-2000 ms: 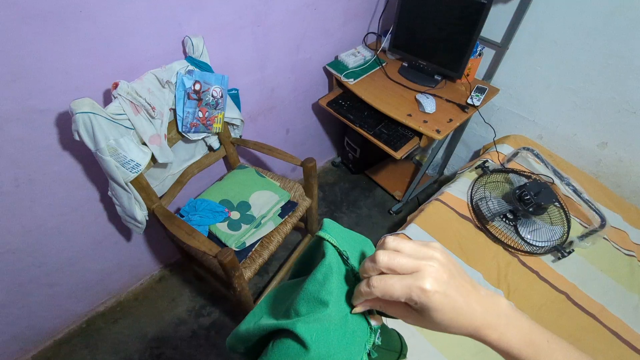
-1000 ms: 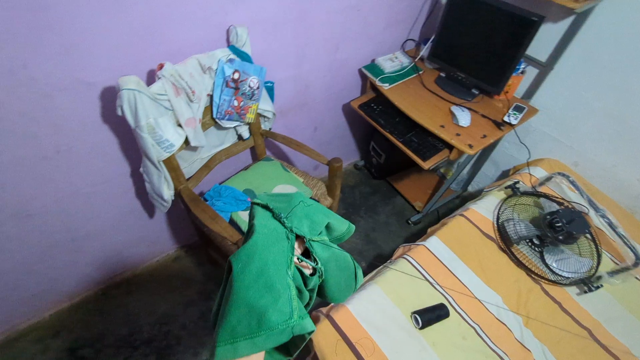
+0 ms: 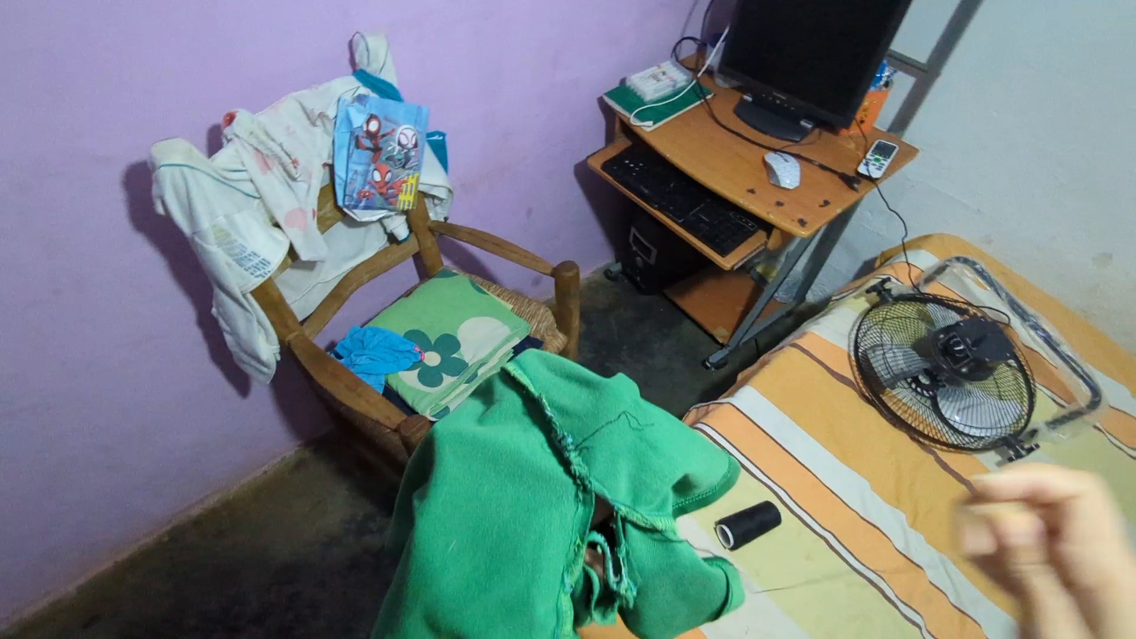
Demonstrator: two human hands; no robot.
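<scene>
A green fabric garment with a frayed seam lies bunched at the lower middle. Through a gap in it a little skin shows, perhaps part of my left hand; the fabric hides the rest. My right hand, blurred, is raised at the lower right with fingertips pinched together. A thin dark thread runs from the garment toward it; no needle can be made out. Between garment and right hand, a spool of black thread lies on its side on the striped bedding. A loose dark thread curls on top of the garment.
A wooden armchair with folded green cloth, a blue cloth and draped clothes stands at left. Behind are a computer desk and monitor. A fan lies on the striped bed.
My right hand was at the garment two seconds ago, out of view one second ago, and is now raised at the right. The garment has been shifted and spread.
</scene>
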